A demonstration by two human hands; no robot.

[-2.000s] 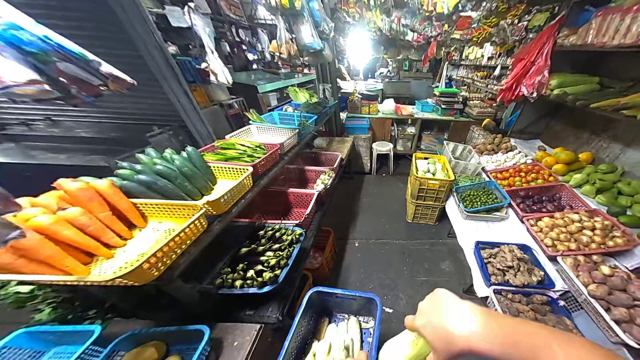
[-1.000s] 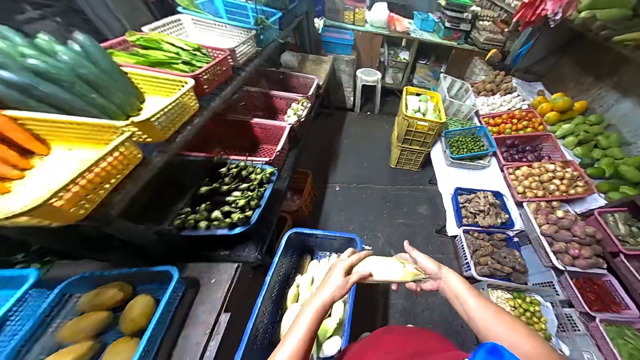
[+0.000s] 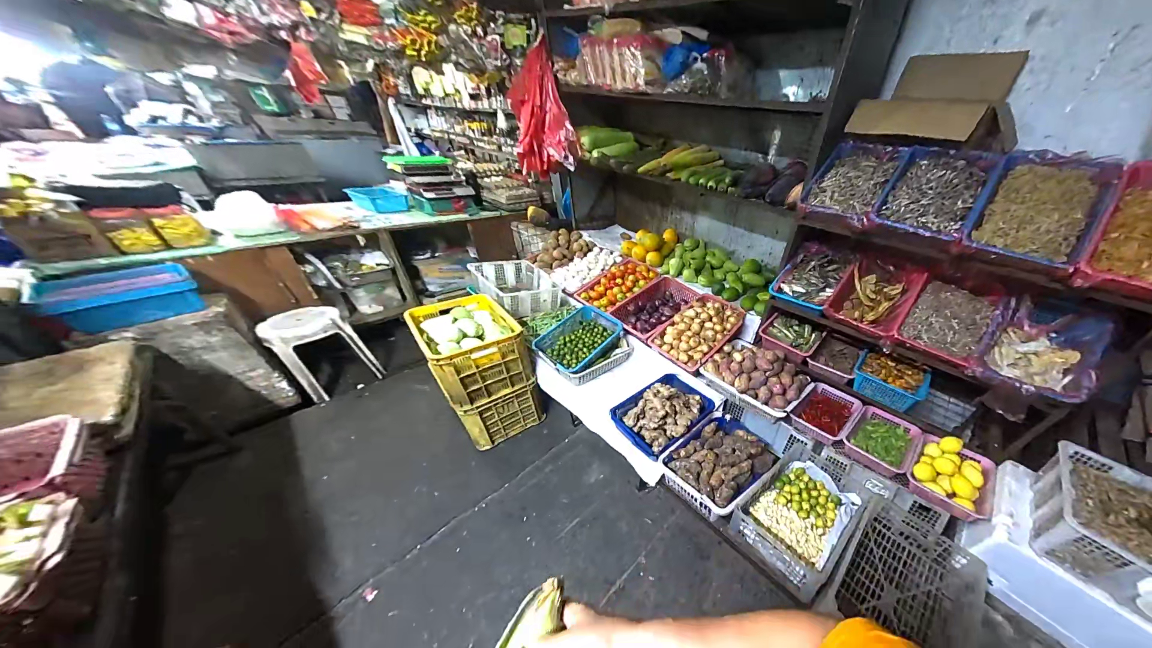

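At the bottom edge of the view, my right hand (image 3: pixel 583 627) is closed around a pale green, husk-covered vegetable (image 3: pixel 537 616), which looks like an ear of corn. Its tip points up; its lower part is cut off by the frame. The right forearm comes in from the right, with an orange sleeve edge. My left hand is out of view. Beyond the held vegetable stand a grey basket of small green citrus and pale cloves (image 3: pixel 796 513), a basket of brown roots (image 3: pixel 723 461) and a blue basket of ginger (image 3: pixel 664 416).
Stacked yellow crates (image 3: pixel 477 369) with pale green vegetables stand on the dark floor (image 3: pixel 387 504), near a white stool (image 3: pixel 310 335). A pink basket of yellow fruit (image 3: pixel 949 475) is at the right, below shelves with trays of dried fish (image 3: pixel 936 193). A wooden ledge (image 3: pixel 67 387) is at the left.
The view has swung right, away from the blue crate of pale vegetables. One second ago both hands held the husked vegetable; now only my right hand shows on it.
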